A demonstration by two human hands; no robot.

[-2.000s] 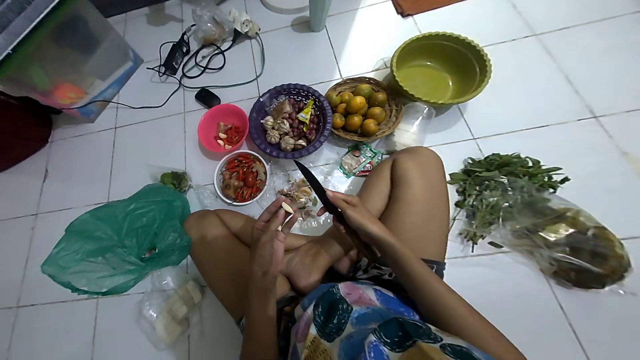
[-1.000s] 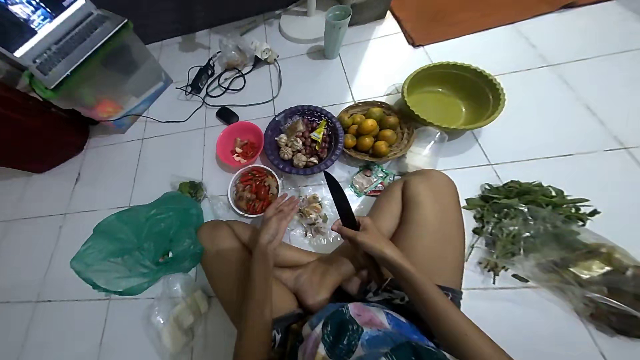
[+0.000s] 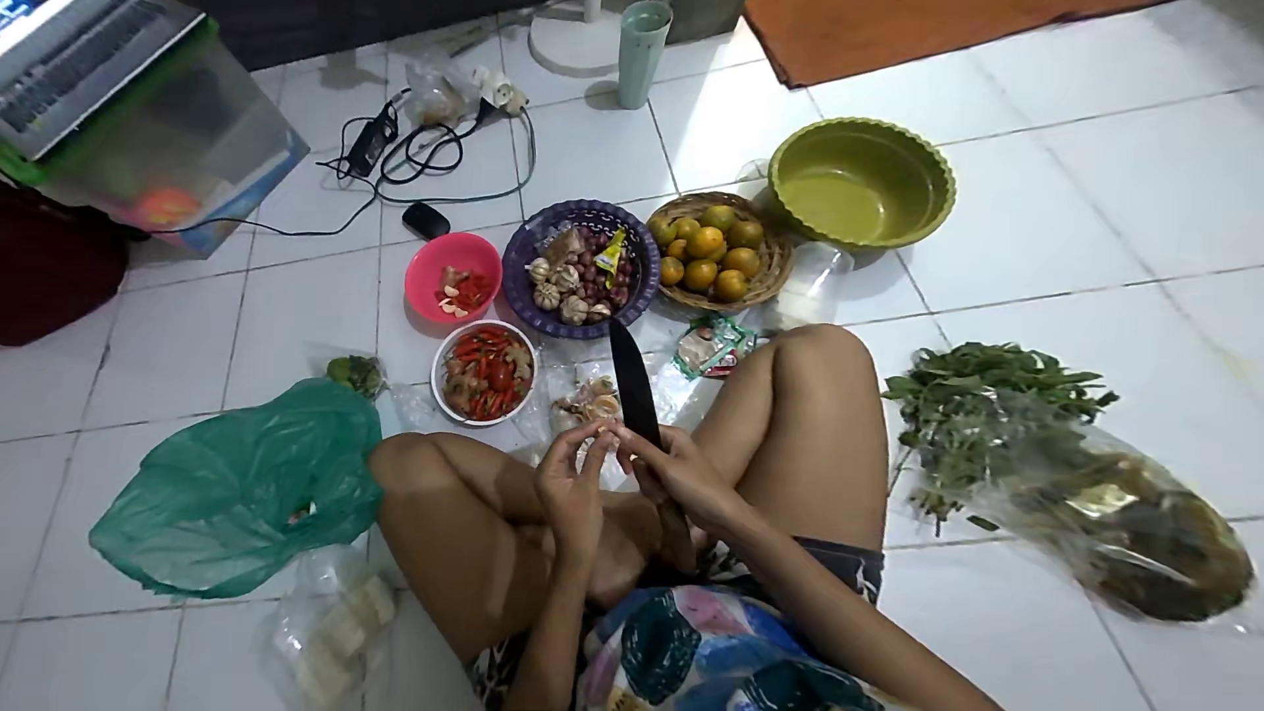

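My right hand [image 3: 681,474] grips a knife with a dark blade [image 3: 633,380], its tip pointing up toward the purple basket [image 3: 513,286] of garlic bulbs [image 3: 573,310] and shallots. My left hand [image 3: 576,479] meets it near the base of the blade, with a small pale piece pinched at its fingertips, too small to name. Under the blade, peelings [image 3: 592,403] lie on clear plastic. A white-rimmed bowl [image 3: 436,380] of red chillies stands left of them. Behind it, a pink bowl [image 3: 411,286] holds cut chilli and peeled garlic cloves [image 3: 451,302].
A wicker basket [image 3: 782,272] of green-orange citrus fruit and an olive-green basin [image 3: 859,202] stand behind. Leafy greens [image 3: 1007,380] and a filled clear bag [image 3: 1155,533] lie at right, a green plastic bag [image 3: 237,494] at left. Cables [image 3: 434,158] and a computer mouse [image 3: 426,220] lie further back.
My left hand, apart from the knife a second ago near the chilli bowl, has come back to my right hand. The knife stays in my right hand.
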